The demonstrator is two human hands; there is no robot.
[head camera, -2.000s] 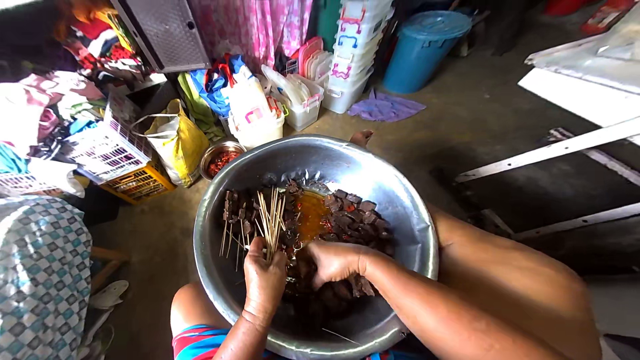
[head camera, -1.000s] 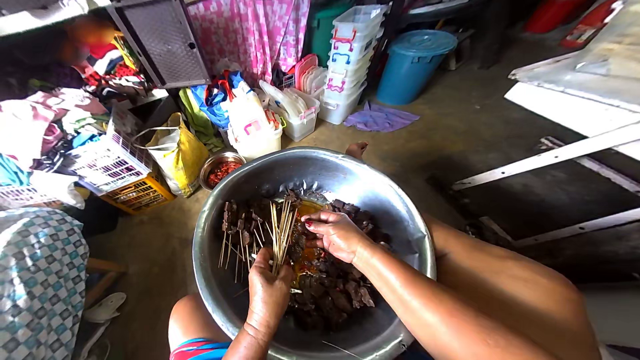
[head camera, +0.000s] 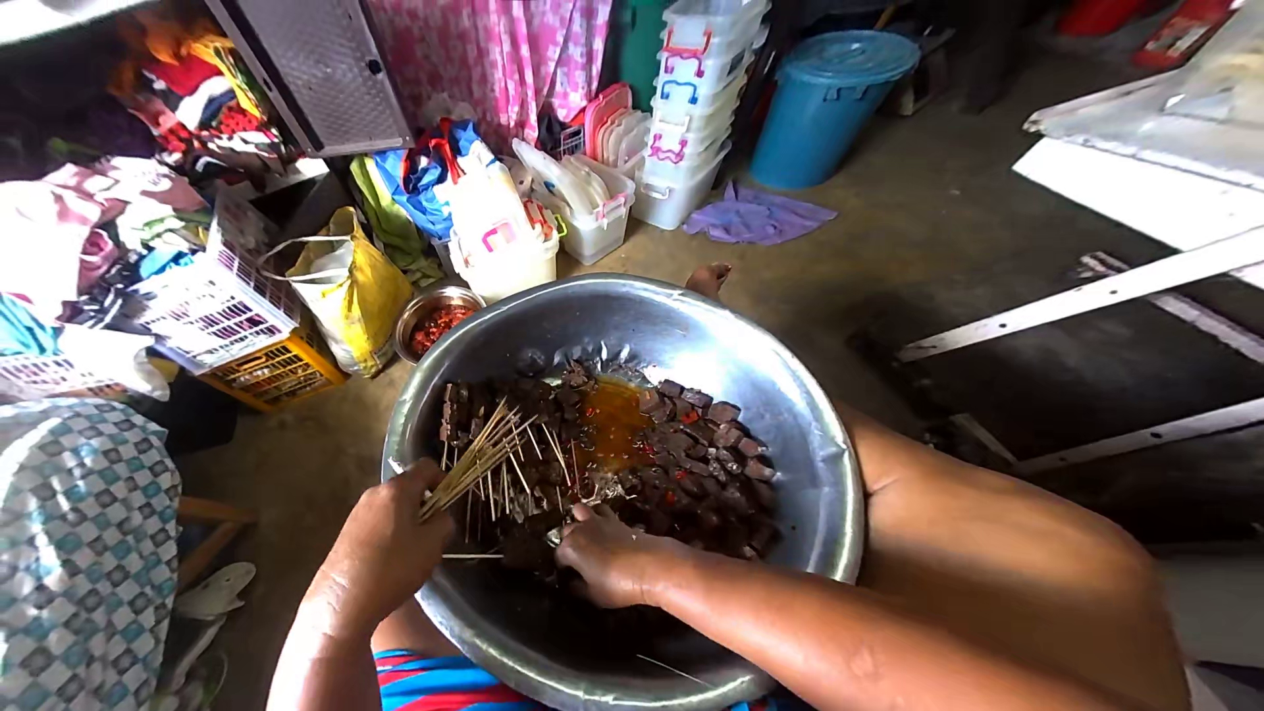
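Observation:
A large metal basin rests at my lap, holding dark brown cubes in an orange-brown sauce with red bits. My left hand grips a bundle of thin bamboo skewers over the basin's left side. Skewered cubes lie at the left inside, their bare sticks pointing toward me. My right hand reaches down among the cubes near the basin's middle, right of the bundle. Its fingertips are partly hidden, and what they hold cannot be made out. One loose stick lies low in the basin.
A small metal bowl of red pieces stands just beyond the basin's left rim. Behind are a yellow bag, stacked plastic boxes, a purple cloth and a blue lidded bin. A white metal frame stands at right.
My right hand has moved from beside the sauce down and toward me into the cubes. The skewer bundle in my left hand now leans farther to the right.

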